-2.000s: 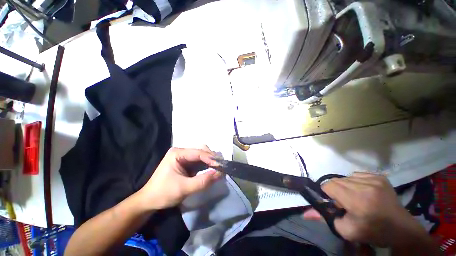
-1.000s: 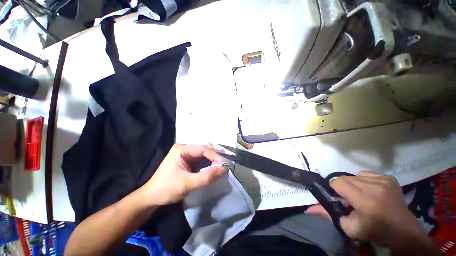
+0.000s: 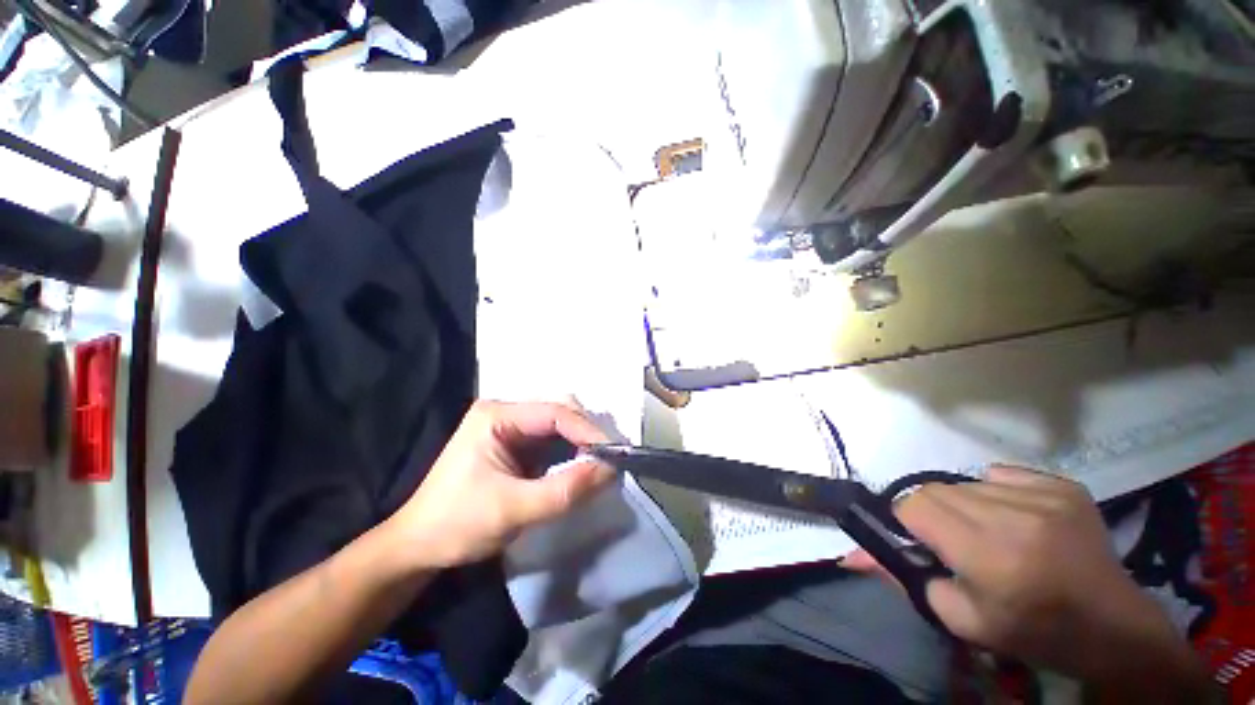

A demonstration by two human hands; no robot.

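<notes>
My left hand pinches the top edge of a white fabric piece between thumb and index finger. The piece hangs over the table's front edge toward my lap. My right hand holds black fabric shears by the handles. The blades look closed, and their tips touch or lie just at my left fingertips and the fabric edge. A black fabric panel lies on the table at the left, partly under my left forearm. A narrow black strip runs up from it.
The sewing machine head and its metal bed are at the upper right. A red tray is at the left. A blue basket shows below my left forearm, and a red basket is at the right edge.
The shears' tips were slightly above and apart from my left fingertips one second ago; now they are down at the fingertips. My left hand still pinches the white fabric.
</notes>
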